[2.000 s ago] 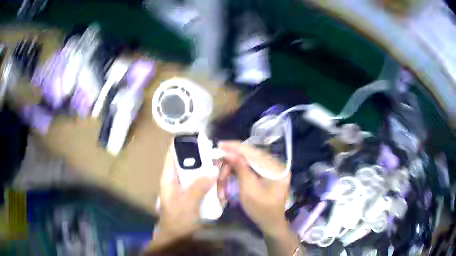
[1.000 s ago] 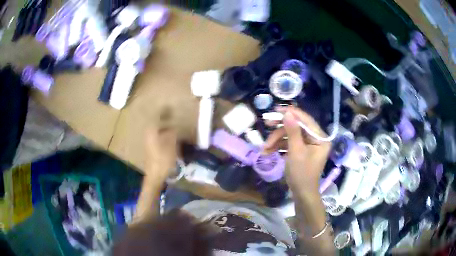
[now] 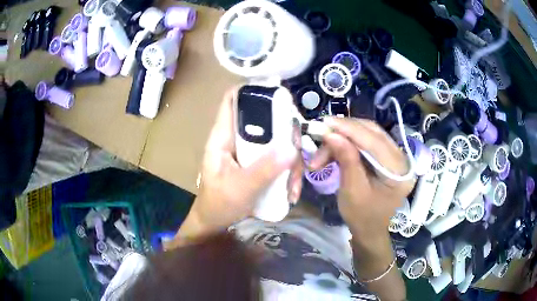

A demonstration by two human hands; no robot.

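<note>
A white handheld fan [image 3: 282, 44] is upright in my left hand [image 3: 226, 167], its grille head at the top. Its glossy black display panel [image 3: 256, 111] faces me and shows no lit digits; a pale oval button sits at the panel's lower end. My right hand [image 3: 359, 156] pinches the white charging plug [image 3: 318, 127] beside the handle's right side. The tip is close to the handle; I cannot tell whether it is inserted. The white cable [image 3: 402, 132] loops around the right hand and runs to the upper right.
White, purple and black fans lie in a pile [image 3: 447, 170] on the right. More fans [image 3: 106, 38] lie on the brown board [image 3: 176, 138] at the upper left. A green crate [image 3: 73, 235] with fans and a yellow crate [image 3: 32, 226] stand below left.
One second ago my left hand was empty over the board; now it holds a white fan close to the camera. My right hand, still with the plug, is now beside that fan.
</note>
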